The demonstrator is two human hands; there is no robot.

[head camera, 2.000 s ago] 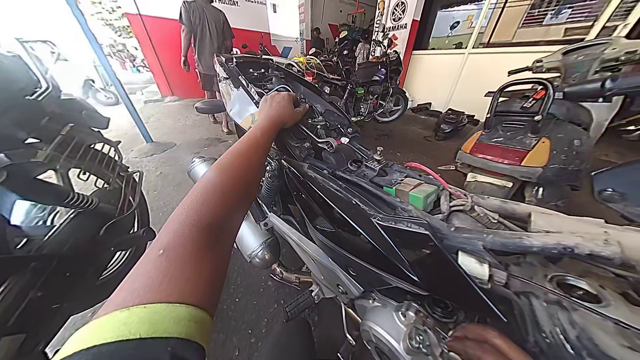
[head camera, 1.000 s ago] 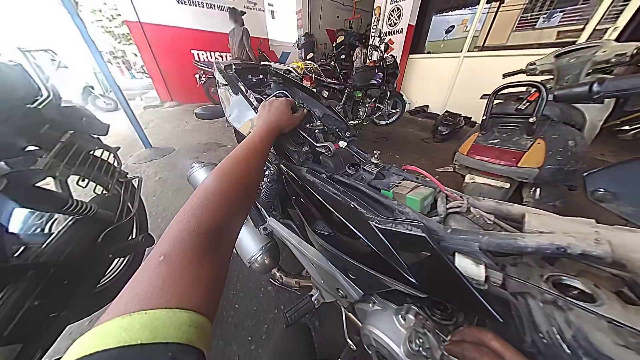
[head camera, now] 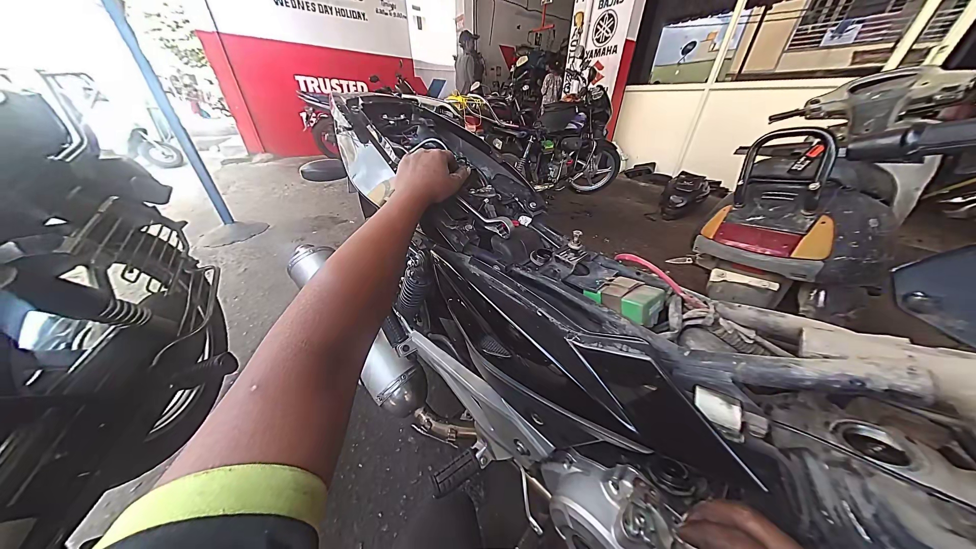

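A motorcycle with its seat off stands across the view, its black side panel (head camera: 549,351) facing me. My left hand (head camera: 431,175) lies at the open tail section (head camera: 366,152), fingers curled over the frame parts; what they hold, if anything, is hidden. At the bottom edge, my right hand (head camera: 724,526) is beside the silver engine cover (head camera: 610,496), only partly in view. A green battery (head camera: 639,301) sits in the frame near a red cable (head camera: 656,271). The silver exhaust muffler (head camera: 393,377) shows below my left forearm.
Another motorcycle (head camera: 99,320) stands close on the left, near a blue post (head camera: 171,122). A scooter (head camera: 770,236) with a rear grab rail is at the right. Parked motorcycles (head camera: 564,137) and a person (head camera: 467,65) are in the background by the workshop entrance.
The person in the background has moved right, from beside the red wall toward the workshop entrance. My left hand stays at the tail section.
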